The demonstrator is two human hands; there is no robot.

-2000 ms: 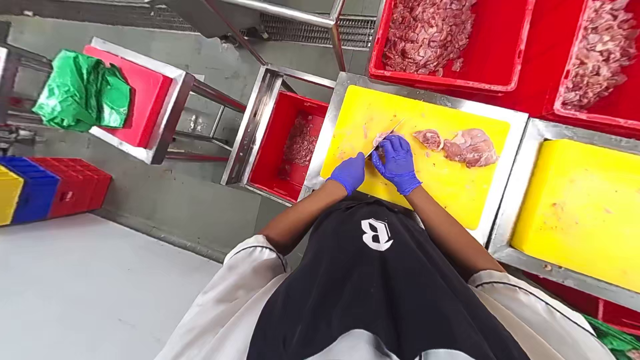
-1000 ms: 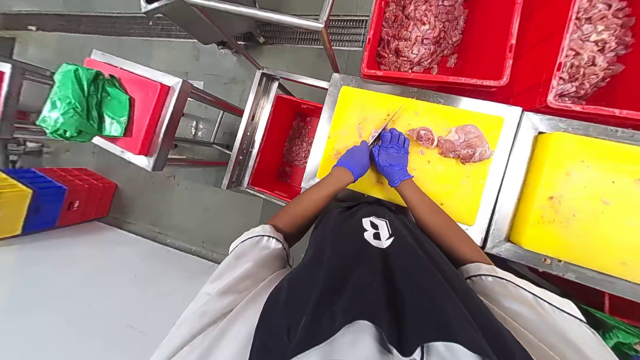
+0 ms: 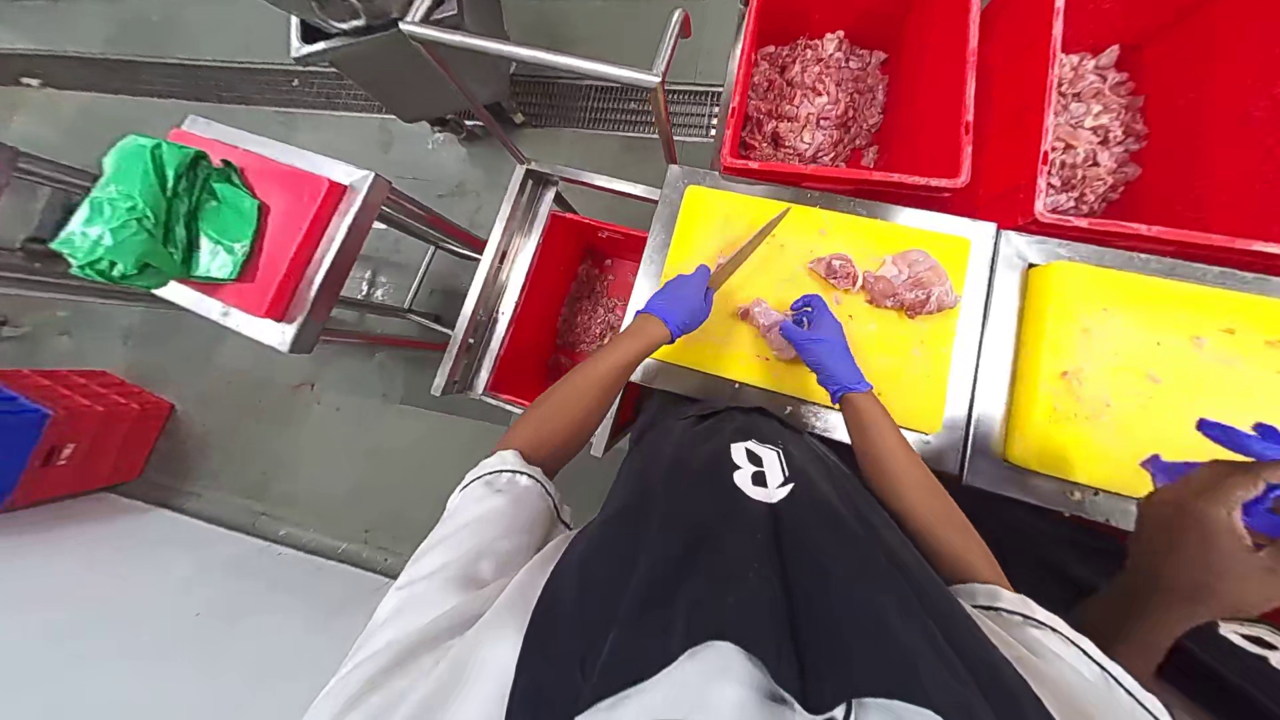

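Observation:
My left hand, in a blue glove, is closed around the handle of a knife, whose blade points up and to the right over the yellow cutting board. In a matching glove, my right hand has its fingertips on a piece of raw meat lying on the board. Farther up the board rest a small piece of raw meat and a larger one, side by side.
Red tubs of cut meat stand beyond the board; a red bin with scraps sits at its left. At right, a person's hand with blue gloves is near a second yellow board. A green plastic bag lies far left.
My hands have moved apart; the knife in my left hand is now away from the meat under my right fingers. Another person's hand has come into view at the right.

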